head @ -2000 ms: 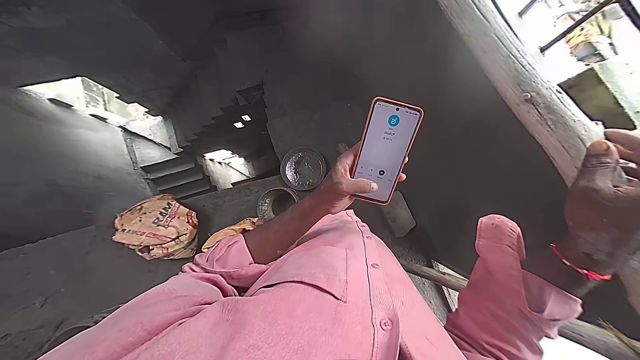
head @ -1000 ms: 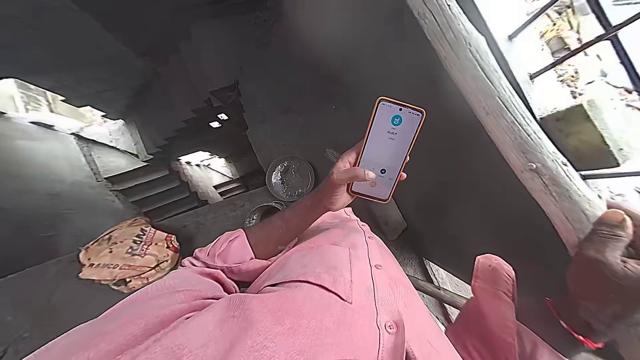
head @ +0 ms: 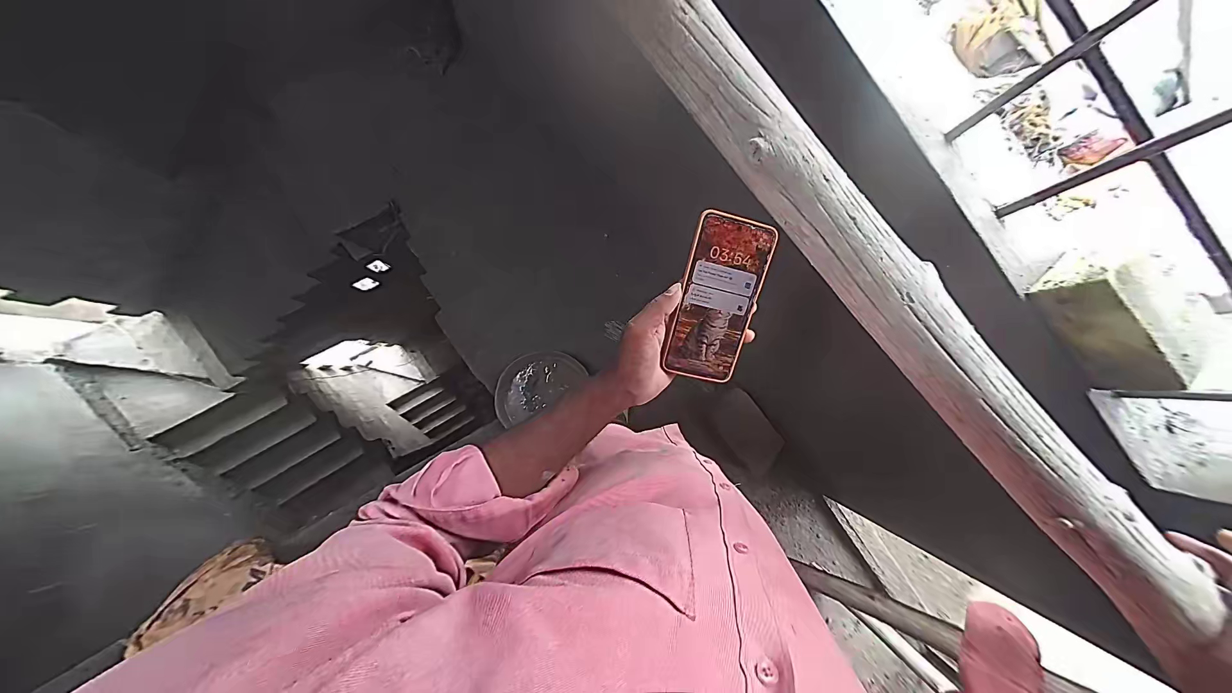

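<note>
My left hand (head: 643,354) holds a smartphone (head: 720,296) in an orange case, with the screen facing me. The thumb lies along the phone's left edge and fingertips show at its right edge. The lit screen shows a clock, notification boxes and a picture of a cat. At the lower right edge, my right hand (head: 1198,558) is around the lower part of a thick, pale wooden pole (head: 866,279); much of this hand is cut off by the frame. The pole slants past the phone's right side.
A round metal pan (head: 541,385) with specks in it lies behind my left forearm. Concrete stairs (head: 279,443) are at the left, above a printed sack (head: 207,587). Metal bars (head: 1078,178) cross the bright opening at the upper right. Another pole (head: 885,606) lies low down.
The phone's screen has turned from a white display to a clock with a cat picture. My left thumb has moved off the screen to the phone's edge. The view has shifted.
</note>
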